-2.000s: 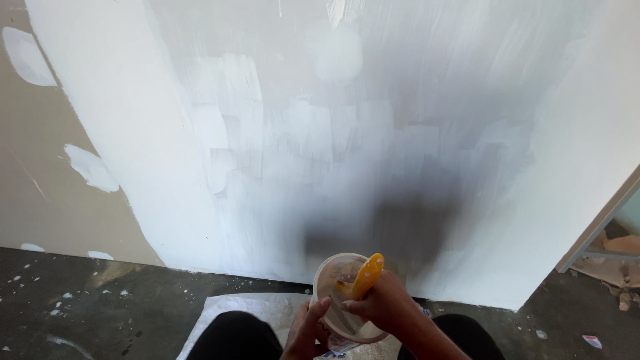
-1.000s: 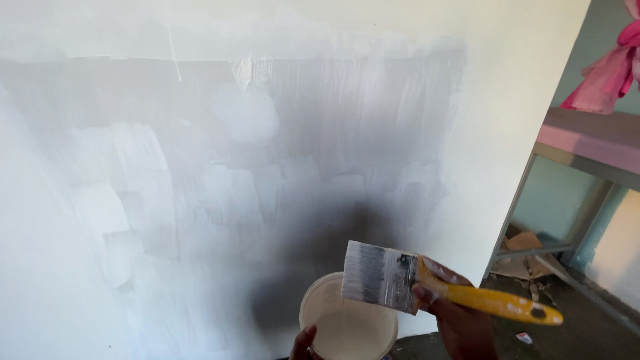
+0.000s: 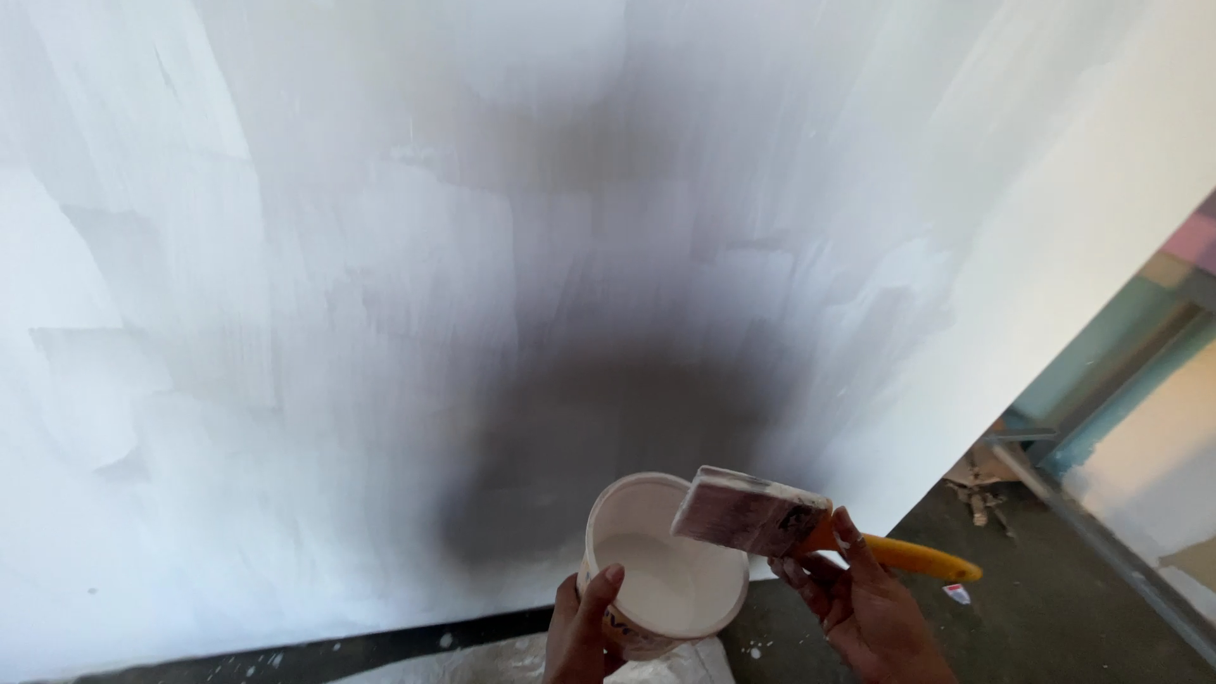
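My left hand [image 3: 587, 622] grips the near left side of a round plastic tub [image 3: 665, 579] of whitish paint, its thumb over the rim. In my right hand [image 3: 860, 598] is a wide flat paintbrush [image 3: 755, 513] with a yellow handle, held near the ferrule. The brush lies sideways over the tub's right part, bristles pointing left and coated in pale paint. Behind both stands a wall panel [image 3: 380, 313] with uneven white paint strokes and a dark shadow across its lower middle.
A pale sheet [image 3: 513, 662] lies on the dark, paint-spotted floor [image 3: 798, 641] under the tub. Right of the panel's edge stand a metal frame [image 3: 1111, 560] and some crumpled brown debris [image 3: 978, 480]. A small scrap [image 3: 957, 594] lies on the floor.
Two seconds ago the brush was bristles-down inside the tub; since then my right hand has lifted it out and turned it sideways. The view has shifted.
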